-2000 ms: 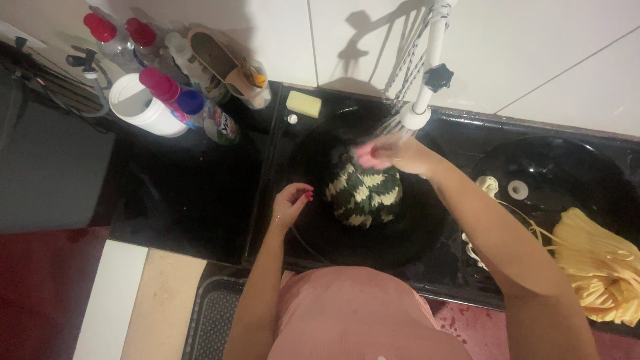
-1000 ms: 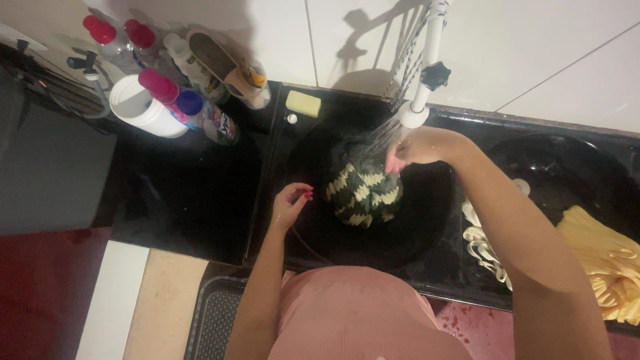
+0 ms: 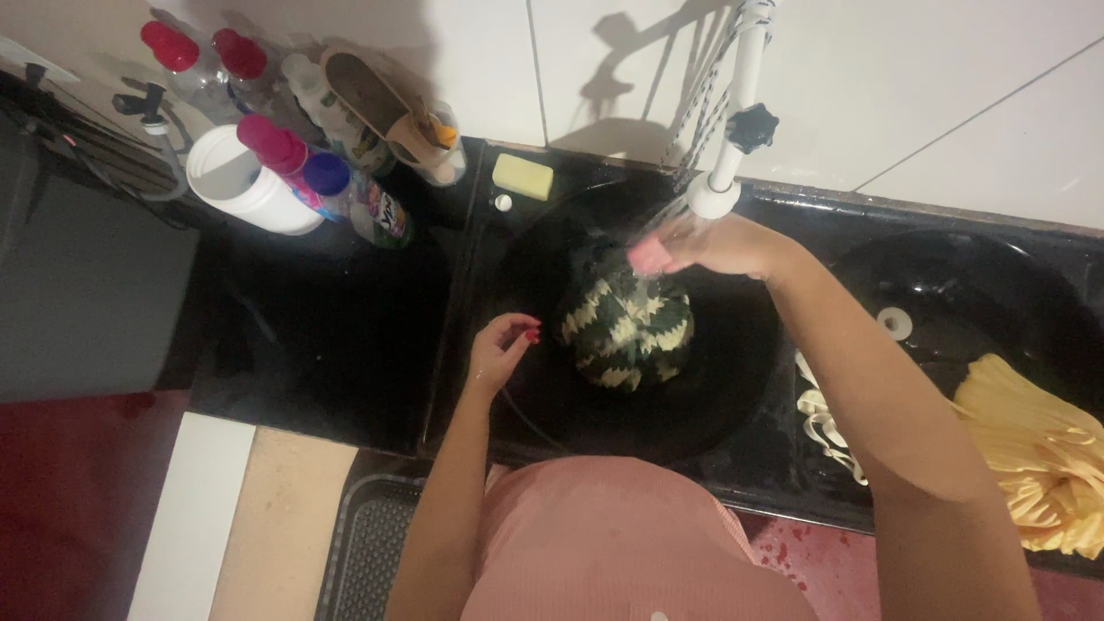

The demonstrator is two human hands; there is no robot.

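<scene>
A bunched dark green and cream patterned cloth [image 3: 628,332] lies in the round black basin [image 3: 716,414]. Water runs from the white tap [image 3: 713,194] above it. My right hand [image 3: 716,246] is under the tap, its fingers around a small pink object [image 3: 649,256], perhaps a soap bar or sponge, blurred by motion and water. My left hand [image 3: 506,345] is at the basin's left side, apart from the cloth, thumb and fingertips close together; nothing shows in it.
A yellow soap bar [image 3: 523,177] and small white cap [image 3: 504,203] sit behind the basin. Bottles, a white tub [image 3: 250,185] and a brush [image 3: 366,90] stand back left. Yellow fabric [image 3: 1035,457], white straps [image 3: 828,427] and a white ring [image 3: 894,323] are on the right.
My right hand has moved a little left and up under the tap since one second ago. My left hand has stayed beside the cloth.
</scene>
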